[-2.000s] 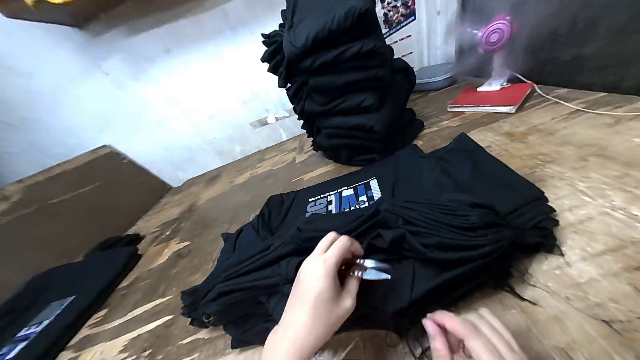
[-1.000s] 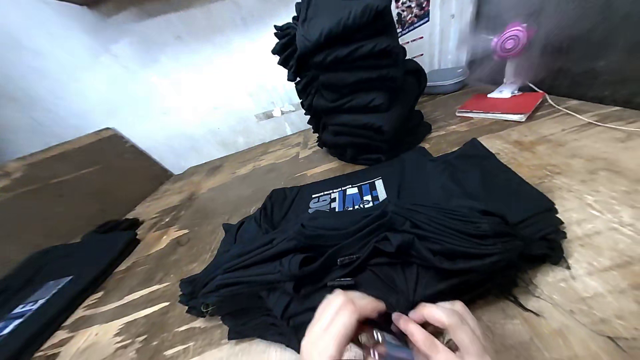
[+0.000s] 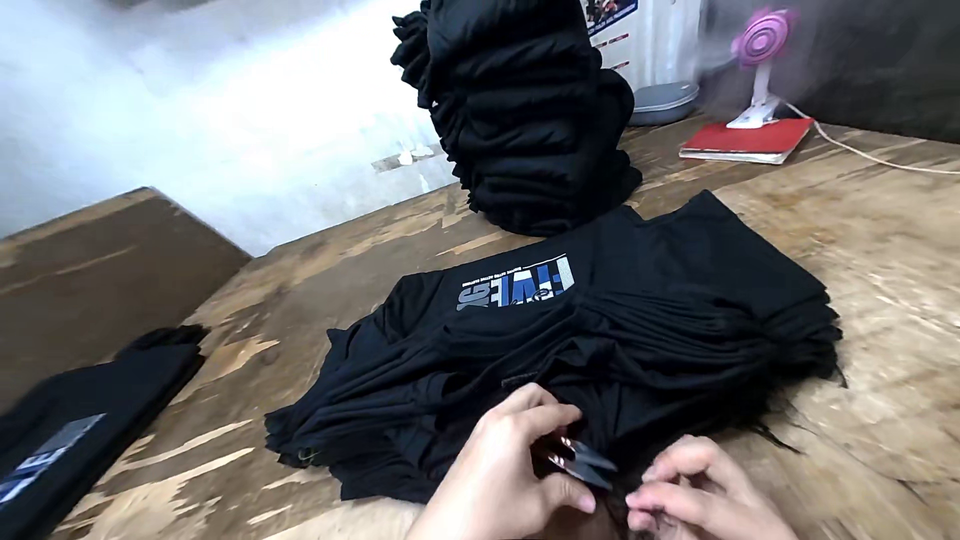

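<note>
My left hand (image 3: 506, 465) is closed around a pair of thread snips (image 3: 583, 463), whose two pointed blades stick out to the right, slightly apart. Just right of the blade tips is my right hand (image 3: 701, 491), thumb and fingertips together at the dark cloth edge; whether they pinch a thread or fabric is too small to tell. Both hands are at the near edge of a pile of black T-shirts (image 3: 675, 300) lying on the wooden table. The top shirt bears a blue, white and grey print (image 3: 517, 286). Its gathered neckline folds lie toward me.
A tall stack of folded black garments (image 3: 525, 120) stands behind the pile. At the left lies another printed black shirt (image 3: 97, 397) beside a wooden board (image 3: 112, 262). At the back right, a pink fan (image 3: 763, 45) stands on a red book (image 3: 742, 141), near a grey case (image 3: 664, 103) and a white cable (image 3: 870, 156).
My hands were close together at the shirts' near edge one second ago and are now a little apart. The snips' blades, mostly hidden then, now show clearly.
</note>
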